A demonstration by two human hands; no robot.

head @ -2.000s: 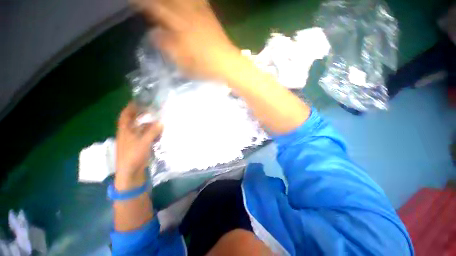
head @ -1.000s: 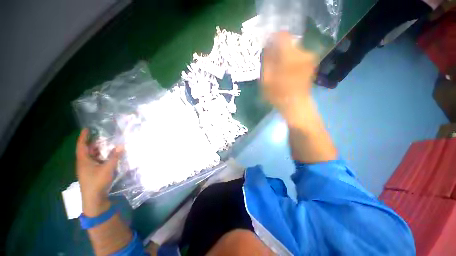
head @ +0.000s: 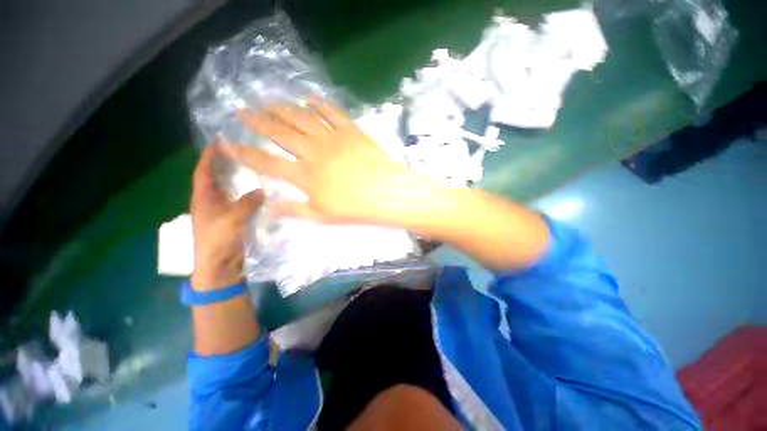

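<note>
A clear, crinkled poly bag (head: 252, 71) lies on the green table in front of me, with a bright mass of white items (head: 345, 248) in it. My left hand (head: 225, 210) grips the bag's left side with curled fingers. My right hand (head: 336, 168) lies over the bag with its fingers spread towards the left hand. What is under the right palm is hidden. Loose white cable bundles (head: 446, 126) lie in a heap just right of the bag. White leaflets or cards (head: 534, 71) lie beyond that heap.
A white card stack (head: 175, 246) lies left of my left wrist. White angular pieces (head: 67, 358) are at the far left. Another clear bag (head: 694, 46) lies at the upper right. Past the table edge are the light blue floor, a dark object (head: 702, 139) and red blocks (head: 732, 383).
My right hand has moved left from the far clear bag onto the filled bag. The view has shifted, and my left hand still grips the filled bag's left side.
</note>
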